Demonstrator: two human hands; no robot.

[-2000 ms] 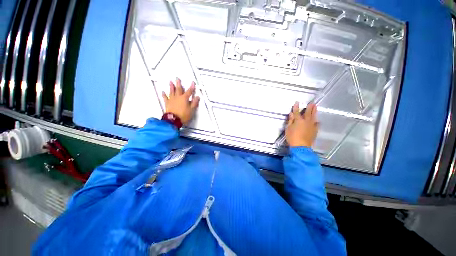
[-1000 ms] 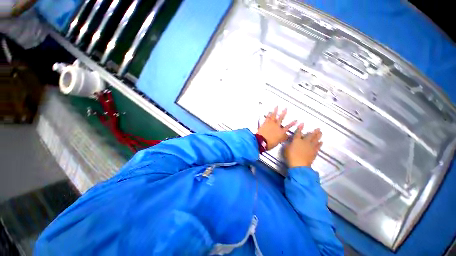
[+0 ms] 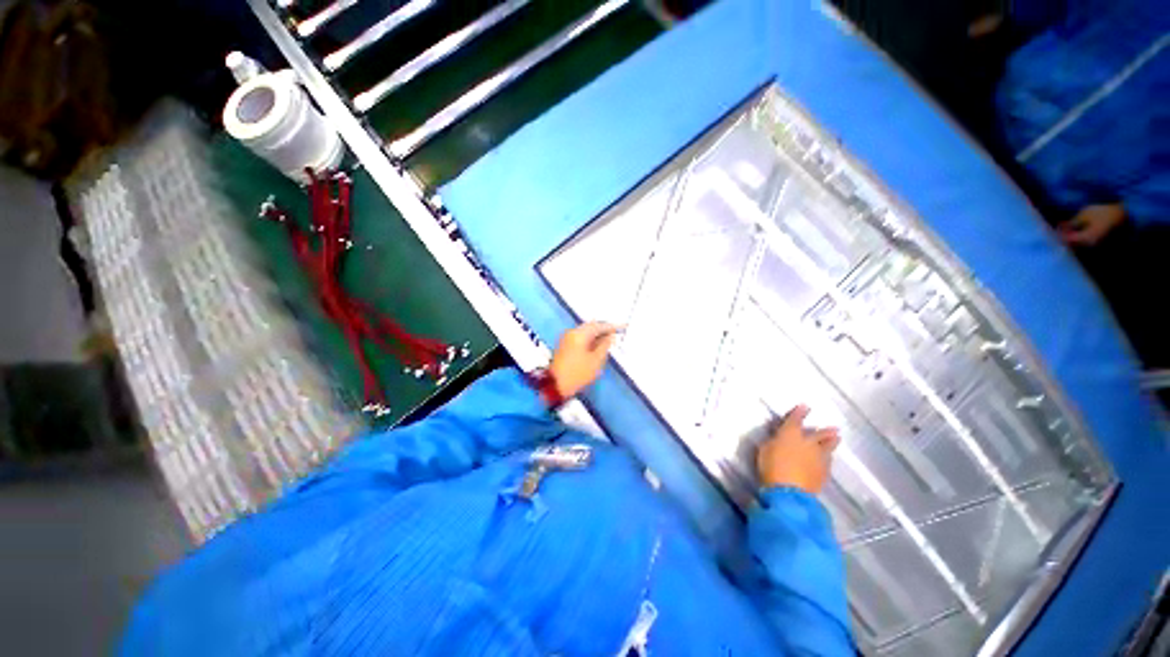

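The silver back panel (image 3: 873, 385) lies on the blue pad (image 3: 513, 193) in front of me, tilted in view. My left hand (image 3: 581, 359), with a red band at the wrist, is at the panel's near left edge, fingers bent together; I cannot tell whether it pinches something. My right hand (image 3: 798, 456) is over the near part of the panel, fingers partly curled; its underside is hidden, so I cannot tell if it holds anything.
Red wire leads (image 3: 336, 289) with whitish connectors lie on the green bench top (image 3: 417, 302) at left, beside a white roll (image 3: 276, 122). Ridged trays (image 3: 193, 321) stand farther left. Rollers (image 3: 443, 71) show at the top. A person in blue (image 3: 1091, 103) is across the line.
The view has turned left towards the bench. My hands have moved apart; the left is now at the panel's near left edge, and the spread fingers of both have drawn in.
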